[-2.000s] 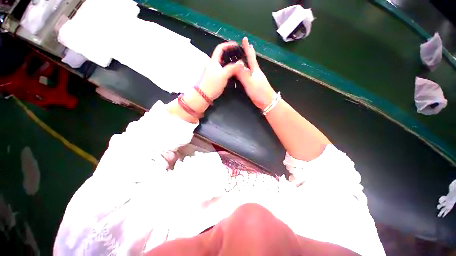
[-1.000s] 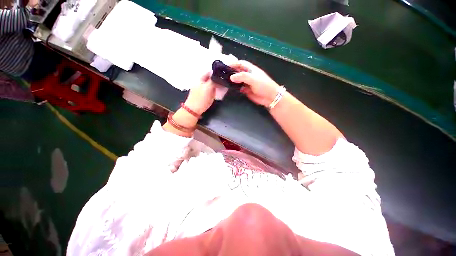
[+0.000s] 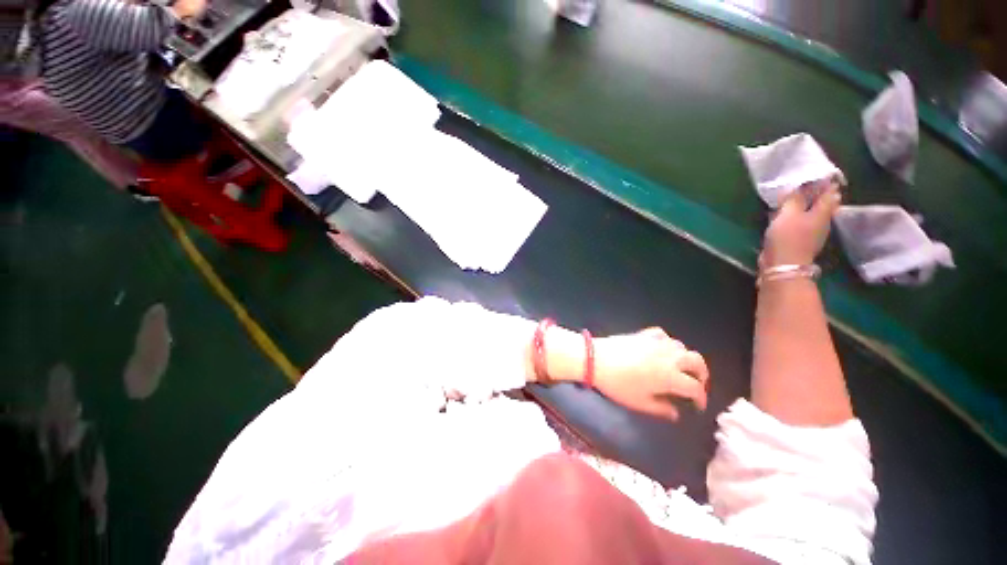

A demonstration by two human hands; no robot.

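Note:
My right hand (image 3: 801, 234) reaches over the teal edge onto the green belt. Its fingers are on the lower edge of a white wrapped unit (image 3: 786, 163), with a darker patch by the fingertips. My left hand (image 3: 652, 373) is over the black bench top close to my body, its fingers loosely bent and nothing visible in it; its palm side is hidden. White wrapping sheets (image 3: 458, 199) lie in overlapping stacks on the bench at the left. No bare black block shows.
Beside my right hand lies another wrapped unit (image 3: 887, 243); more white bundles (image 3: 892, 124) are farther back on the belt (image 3: 663, 99). A person in a striped sleeve (image 3: 99, 55) is at the upper left, near a pale unit (image 3: 293, 72) and a red stool (image 3: 226, 204).
The black block held in both hands is out of sight. My right hand has moved right to a wrapped unit on the belt; my left hand has moved right and nearer my body. The view has shifted.

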